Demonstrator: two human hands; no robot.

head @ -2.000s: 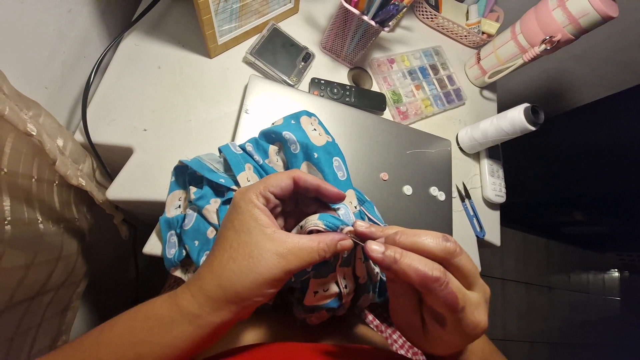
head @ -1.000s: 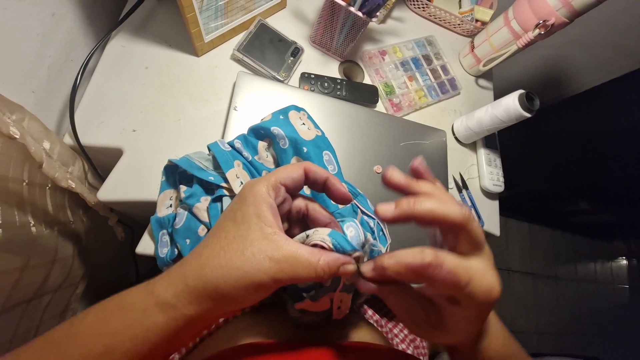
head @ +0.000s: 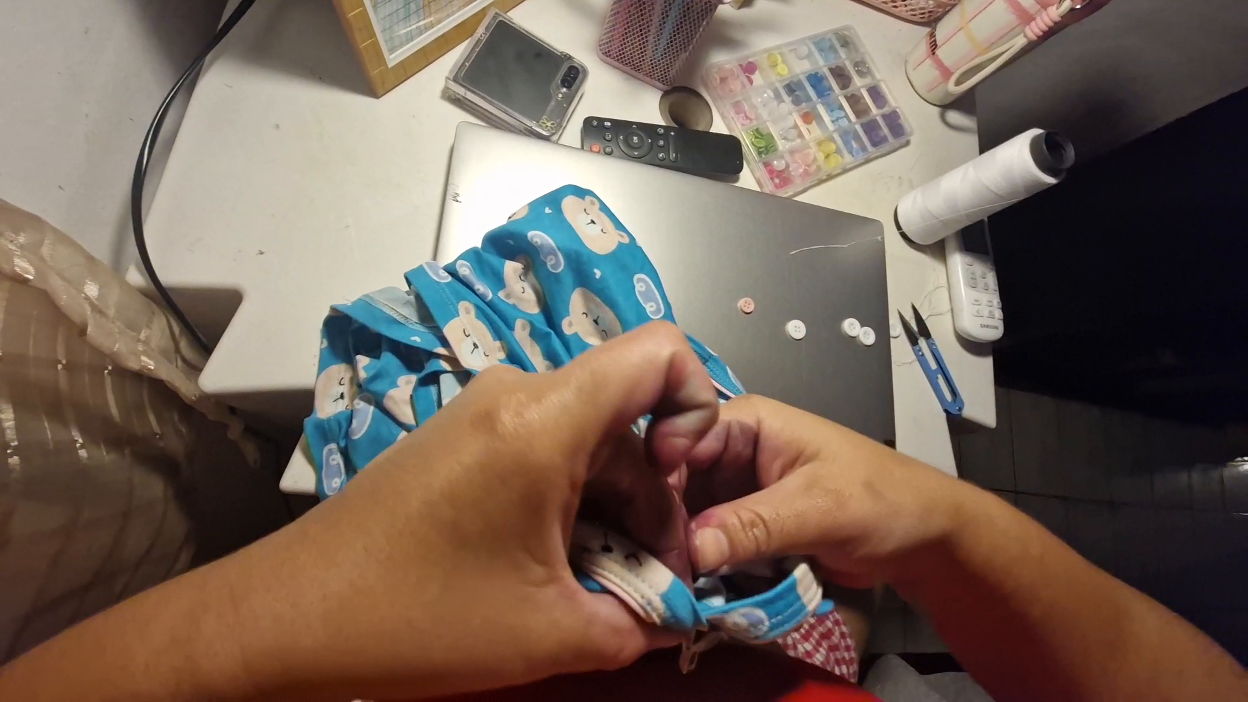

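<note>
A blue fabric garment with a bear print (head: 556,273) lies bunched over the near left part of a closed silver laptop (head: 780,253). My left hand (head: 507,497) grips its folded, stitched edge between thumb and fingers. Close against it, my right hand (head: 780,487) has its fingers curled at the same fold, with the thumb pressed near the cloth. Whether a needle is between the fingers is hidden. Several small buttons, among them a white button (head: 796,330) and a pink button (head: 746,305), rest on the laptop. Blue thread snips (head: 933,361) lie at the right.
Behind the laptop are a black remote control (head: 663,146), a phone in a clear case (head: 517,73), a compartment box of buttons (head: 809,107) and a pink mesh holder (head: 653,39). A white thread cone (head: 980,185) and a white remote (head: 973,288) sit near the right edge.
The right hand has moved from raised, spread fingers to curled fingers against the left hand. The stitched edge of the cloth has turned and now shows below the hands.
</note>
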